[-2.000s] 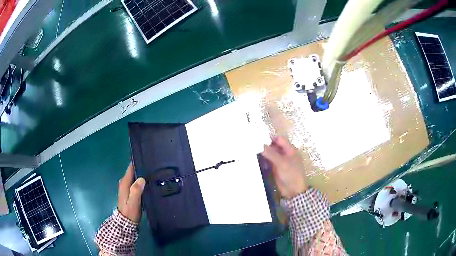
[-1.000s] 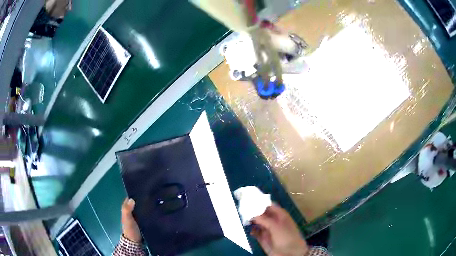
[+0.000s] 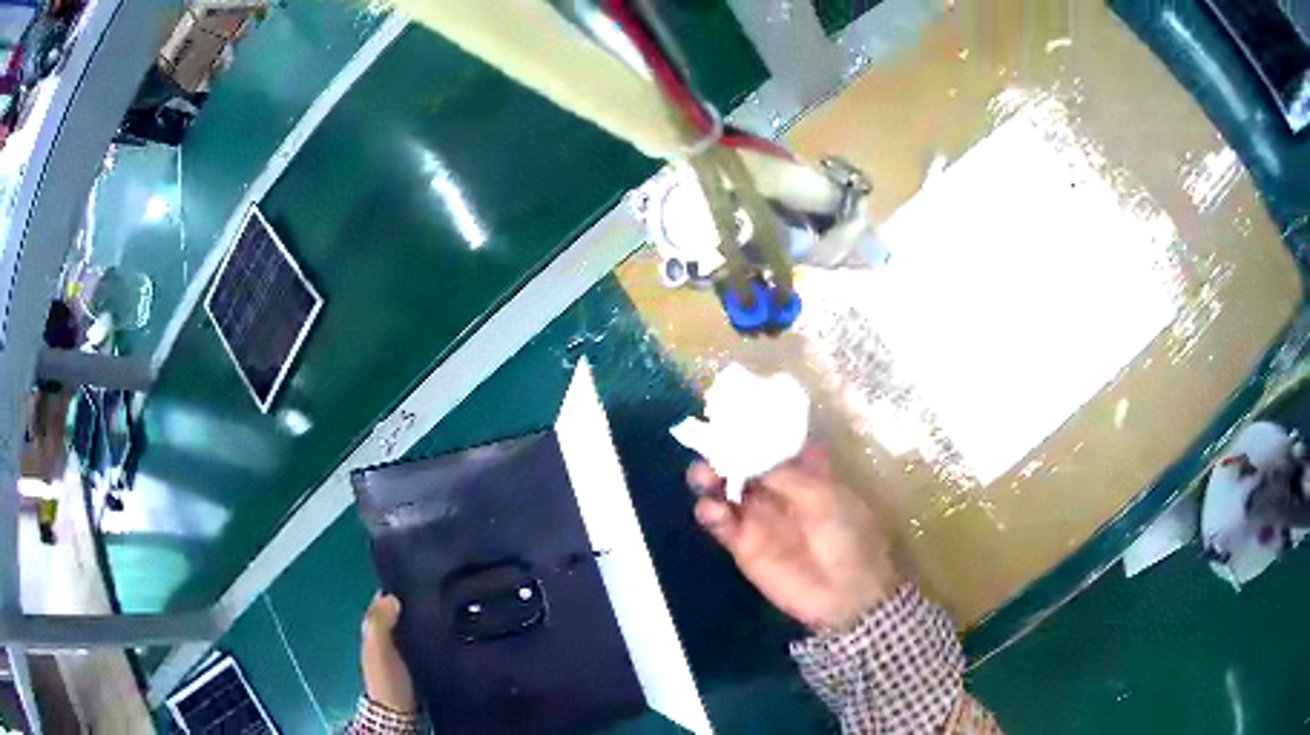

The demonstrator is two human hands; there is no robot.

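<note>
The black back cover (image 3: 503, 560) lies at the lower centre, with an oval fitting showing two bright spots. The white-backed panel (image 3: 611, 553) stands tilted at its right edge, seen nearly edge-on, with a short dark wire between them. My left hand (image 3: 385, 653) grips the left edge of the black cover; only thumb and part of the hand show. My right hand (image 3: 797, 531) holds a crumpled white piece, perhaps a wipe (image 3: 750, 417), at its fingertips, over the left edge of the cardboard mat (image 3: 1063, 503) and off the panel.
A dispensing gun (image 3: 762, 244) with blue fittings hangs on a thick cream hose (image 3: 560, 72) above the mat. A pale rail (image 3: 474, 366) crosses behind the cover. Solar panels lie beyond the rail (image 3: 263, 309), at lower left (image 3: 223, 704) and top right. A round fixture (image 3: 1243, 503) is at right.
The panel has swung from lying open to standing nearly edge-on. My right hand has left it, taken the white crumpled piece and lifted it up toward the mat. The head view has shifted.
</note>
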